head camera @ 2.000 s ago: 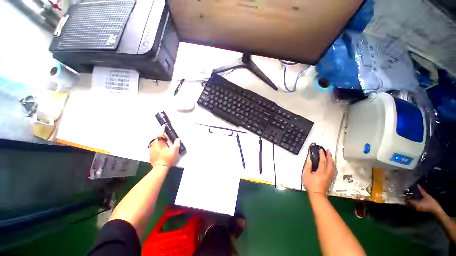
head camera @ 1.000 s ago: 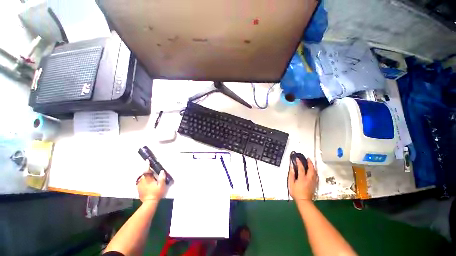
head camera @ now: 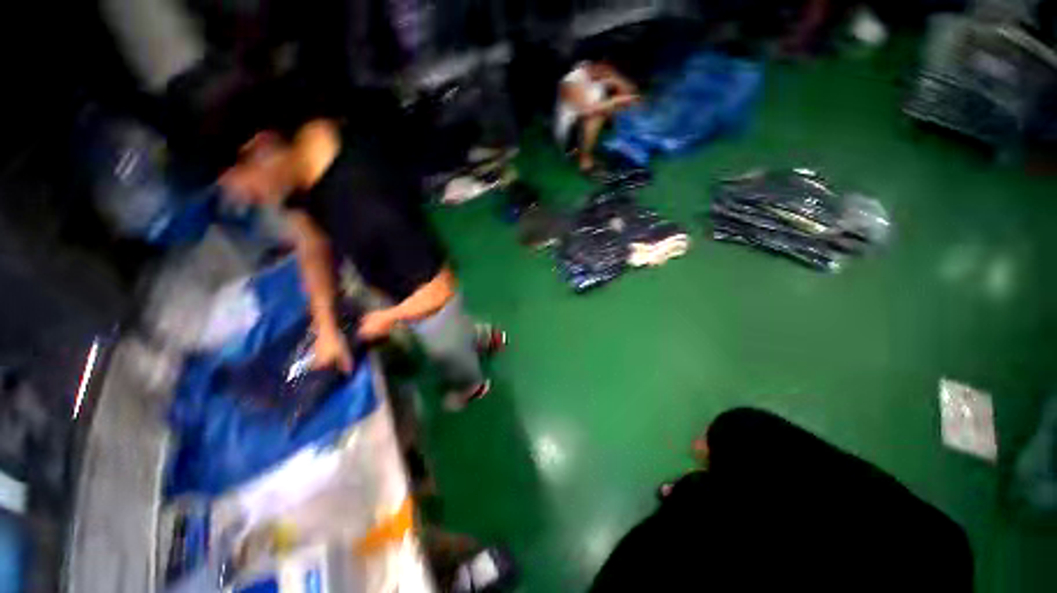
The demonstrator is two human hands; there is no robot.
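Observation:
The view is blurred. Neither of my hands can be made out. A large black clothed shape, part of my own body or clothing, fills the lower right. Small skin-toned spots show at its upper left edge, too small to tell what they are. Nearest on the left is the long table point(head camera: 383, 469) with a blue plastic bag point(head camera: 220, 446) on it. Another person's hands point(head camera: 333, 345) are on a dark shiny item point(head camera: 272, 376) lying on the blue plastic.
A person in a dark top point(head camera: 377, 220) leans over the table. Farther back, a crouching person point(head camera: 591, 99) is beside a blue bag point(head camera: 690, 104). Dark wrapped garments point(head camera: 788, 214) lie in piles on the green floor point(head camera: 603, 382). A white sheet point(head camera: 967, 418) lies at the right.
My view has swung from the desk to the room and floor. The keyboard, monitor, mouse and torch have left the picture, and so have my hands.

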